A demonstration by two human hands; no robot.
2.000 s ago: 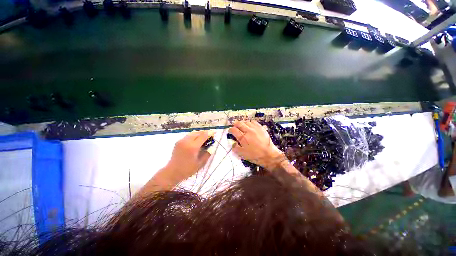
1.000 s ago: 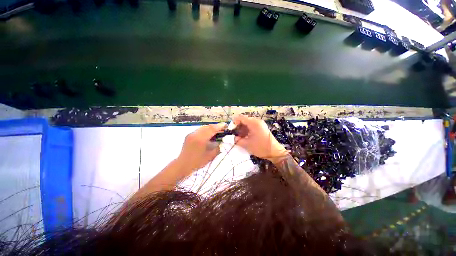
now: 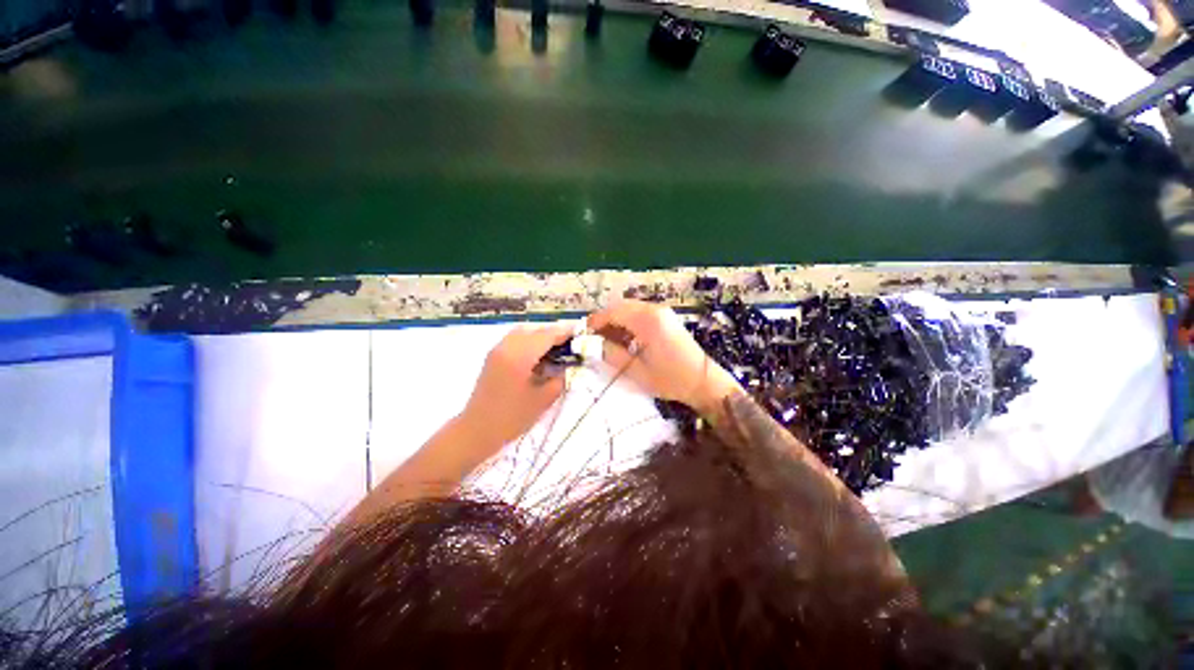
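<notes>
My left hand [image 3: 513, 377] holds a small black housing [image 3: 563, 355] between thumb and fingers over the white tabletop. My right hand [image 3: 652, 351] is close against it, its fingertips bent in at the housing's right end. Pale tips show between the two hands. Whether a small part is inside my right fingers cannot be told. A heap of small black parts [image 3: 838, 380] lies right of my right hand, with a clear plastic bag [image 3: 958, 367] over its right side.
The green conveyor belt [image 3: 432, 170] runs beyond the worn belt edge rail [image 3: 432, 299]. Black blocks [image 3: 676, 41] stand along its far side, and small dark pieces [image 3: 244, 233] lie at near left. A blue plastic bin [image 3: 157, 458] is at left. Hair covers the bottom of the picture.
My right hand came in from beside the heap to meet my left hand at the housing. Since one second ago both hands stay together, with only slight finger movement. The view has shifted a little.
</notes>
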